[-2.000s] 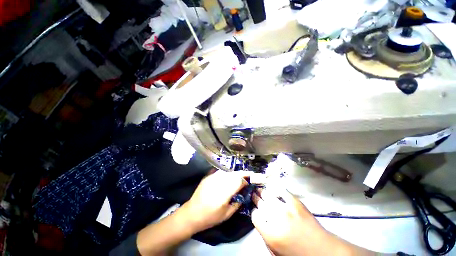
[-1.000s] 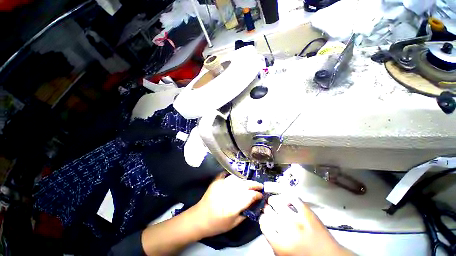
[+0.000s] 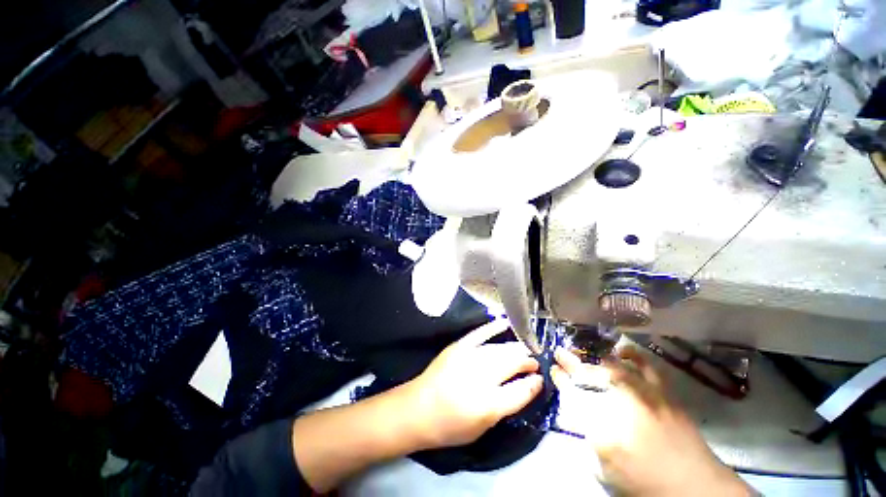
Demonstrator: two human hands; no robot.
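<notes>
The navy flecked tweed [image 3: 155, 306] and plain black fabric [image 3: 355, 291] spread left from the sewing machine [image 3: 719, 223]. A narrow dark part of the cloth lies at the needle area [image 3: 573, 340], between my hands. My left hand [image 3: 471, 393] presses and pinches this cloth just left of the needle. My right hand [image 3: 641, 422] is close to the needle on its right, with fingertips at the cloth's edge; it is partly blurred. The presser foot is mostly hidden by the machine head and my fingers.
A white tape roll [image 3: 529, 160] sits on the machine head's left end. A reddish-brown tool [image 3: 704, 369] lies behind my right hand. Black shears [image 3: 860, 451] and a white strip [image 3: 855, 393] are at the right edge. Pale scraps [image 3: 748, 49] heap behind the machine.
The view has shifted, so the machine appears further right and lower. My right fingers have moved in close to the needle. The white piece seen between my fingers is no longer visible there.
</notes>
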